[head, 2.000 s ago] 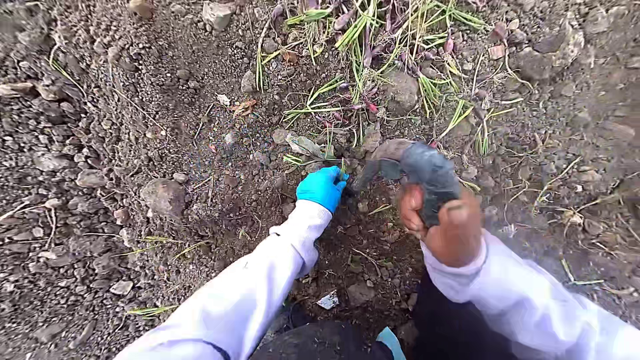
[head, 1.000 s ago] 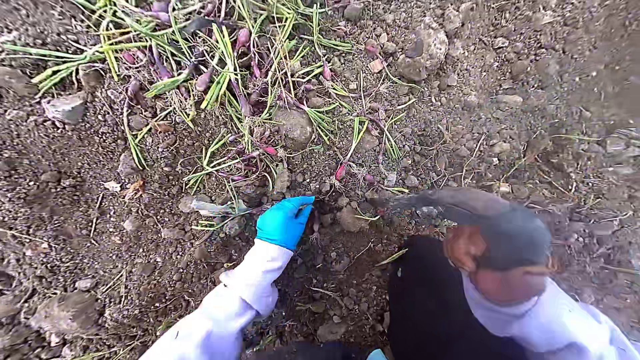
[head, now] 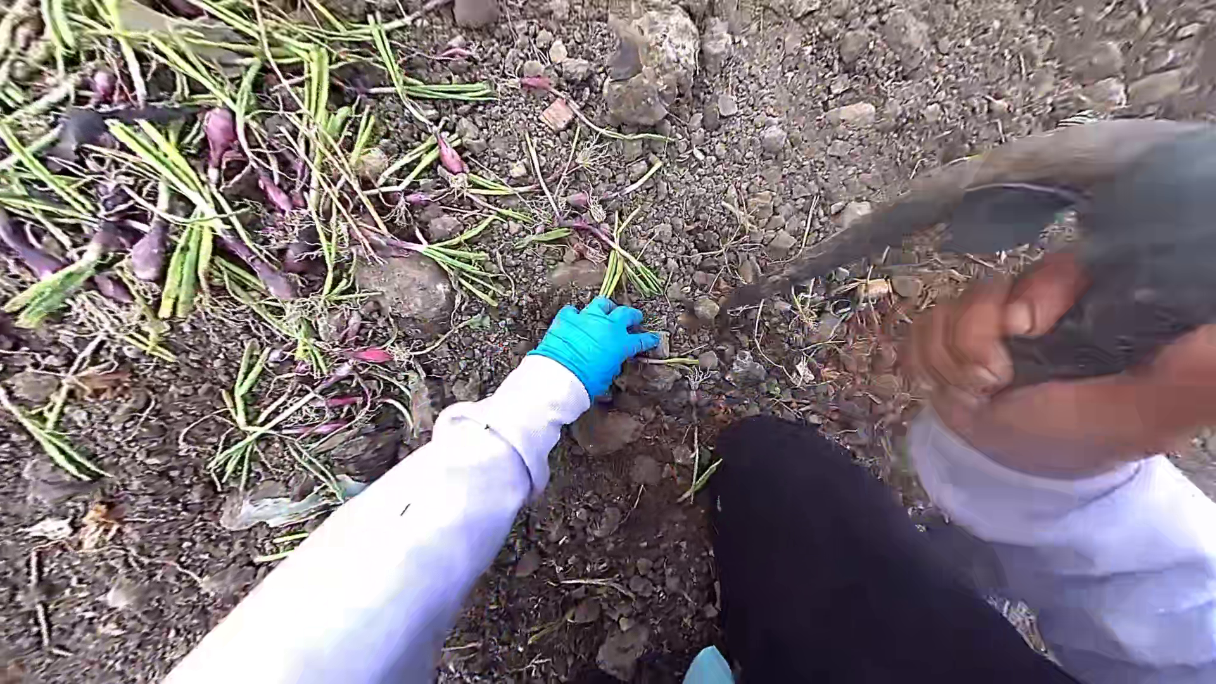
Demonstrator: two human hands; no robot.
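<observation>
My left hand (head: 594, 347), in a blue glove, rests low over the stony soil near the centre, its fingers spread; whether anything lies under the palm is hidden. Just beyond its fingertips are the trimmed green leaves of a small red onion plant (head: 632, 271). At the right my bare right hand (head: 1007, 370) is closed around the dark handle of a curved-bladed hand tool (head: 855, 237), apparently a sickle, blurred. Its blade points left, toward the gloved hand. Uprooted red onions (head: 218, 133) with cut green tops lie heaped at the upper left.
Loose red onions (head: 370, 355) lie on the soil left of my gloved hand. A large stone (head: 651, 71) sits at the top, another stone (head: 408, 290) beside the heap. A scrap of pale plastic (head: 285, 508) lies lower left. My dark-clothed knee (head: 788, 494) is at bottom centre.
The view has shifted right, so the onion heap now sits farther left. The fingers of my left hand have spread. My right hand keeps hold of the curved tool, now raised nearer the camera.
</observation>
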